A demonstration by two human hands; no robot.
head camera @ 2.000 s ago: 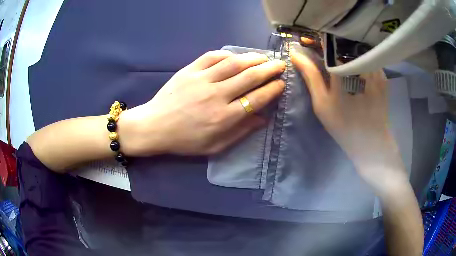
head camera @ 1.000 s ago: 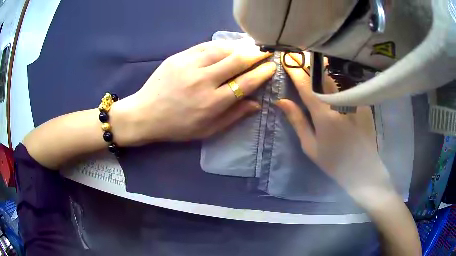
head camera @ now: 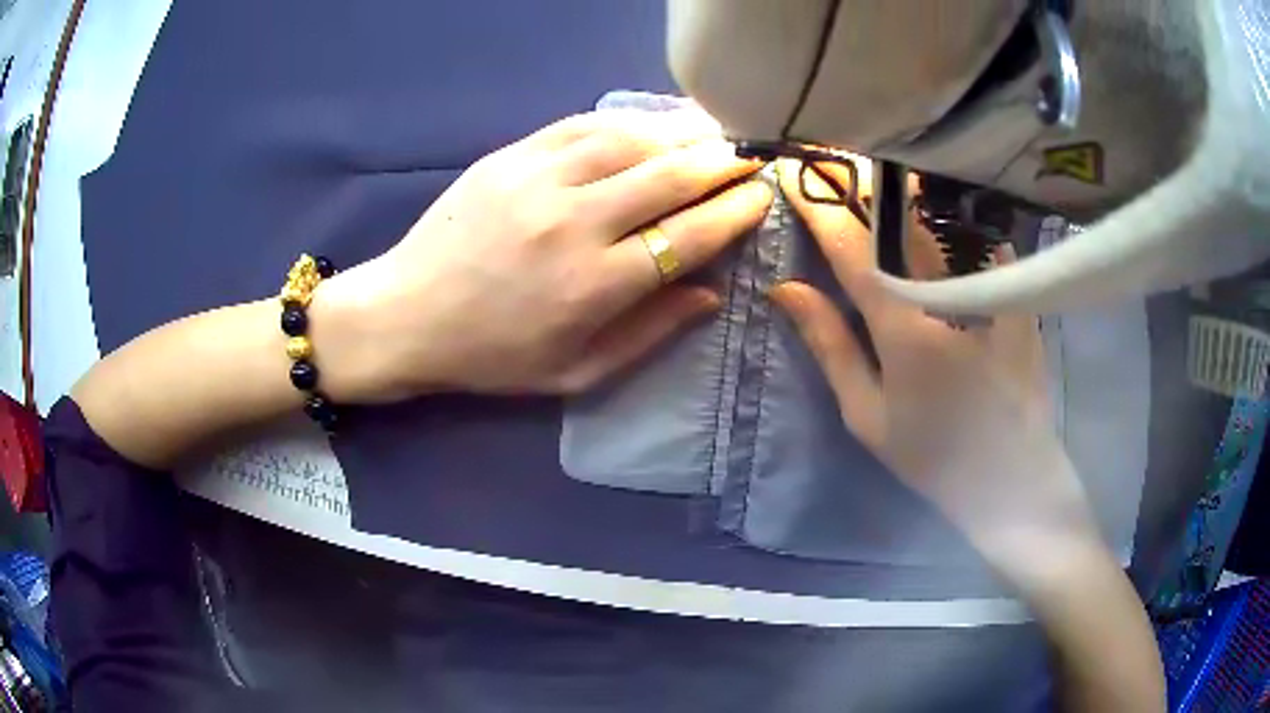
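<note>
The large dark navy-purple garment panel (head camera: 279, 112) lies flat under the machine head. Two silver-grey pocketing pieces (head camera: 627, 439) lie on it, side by side. A narrow stitched welt strip (head camera: 745, 376) runs between them up to the machine head. My left hand (head camera: 557, 265) lies flat on the left piece, fingertips at the strip just below the head. My right hand (head camera: 933, 376) presses on the right piece, fingers spread, partly hidden behind the head. The needle and presser foot are hidden by the head and glare.
The cream-white sewing machine head (head camera: 891, 70) fills the upper right. A printed ruler scale (head camera: 286, 481) shows on the white table edge (head camera: 627, 592). A blue basket (head camera: 1233, 655) is at the lower right, a red item (head camera: 20, 453) at the left. Dark cloth hangs in front.
Since two seconds ago, the panel and pocketing have shifted slightly up and left with both hands, exposing the white table edge. The machine head appears larger and further left. My right thumb has come lower.
</note>
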